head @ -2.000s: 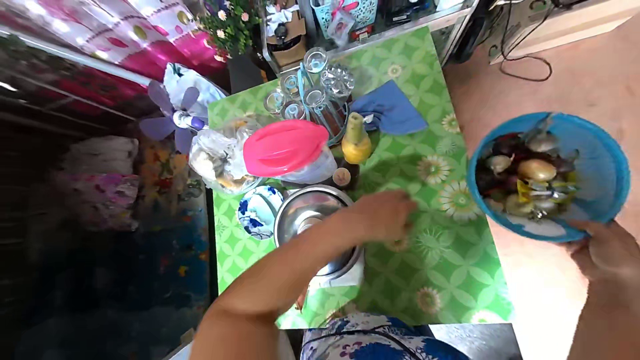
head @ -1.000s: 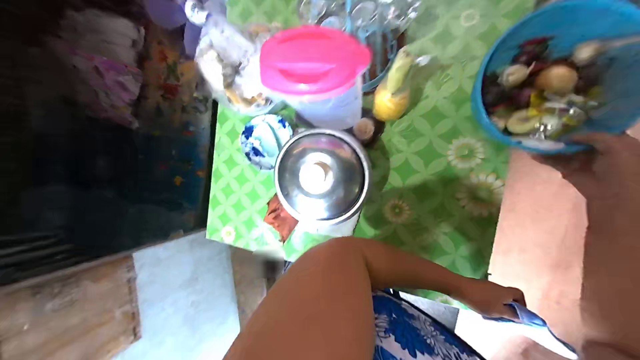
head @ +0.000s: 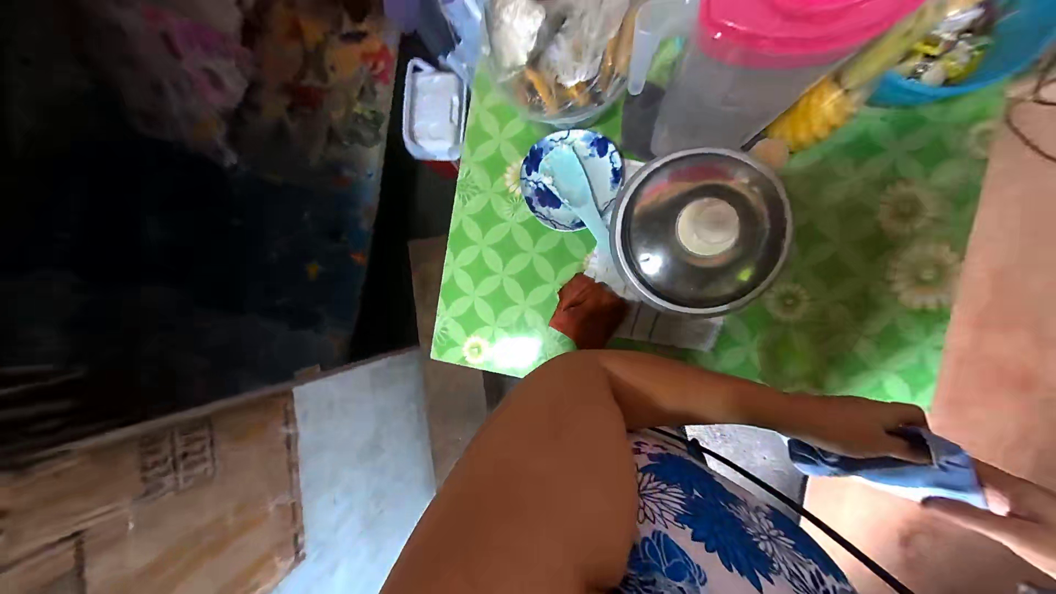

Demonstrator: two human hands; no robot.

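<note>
Both hands are on a blue cloth (head: pixel 932 474) beside the table's near right corner. My left hand (head: pixel 874 426) grips its upper end, and my right hand (head: pixel 1011 511) grips the other side from the frame's right edge. A round metal pot with a shiny lid (head: pixel 660 256) stands on the green patterned tablecloth (head: pixel 495 264). To its left lies a blue-and-white plate (head: pixel 536 177) with a light blue rice paddle (head: pixel 573 186) on it. A reddish-brown cloth (head: pixel 587 312) lies near the pot. The blue basin (head: pixel 1019 45) with mixed contents is at the table's far right.
A pitcher with a pink lid (head: pixel 792 29), a yellow fruit or bottle-like object (head: pixel 813 115) and a clear tub with wrapped items (head: pixel 569 103) stand behind the pot. A white plastic container (head: pixel 435 111) is at the left edge. Cardboard (head: pixel 165 495) lies lower left.
My right hand has let go of the blue basin, held two seconds ago, and is now on the blue cloth. My left hand moved from over the table to its near side. The view shifted.
</note>
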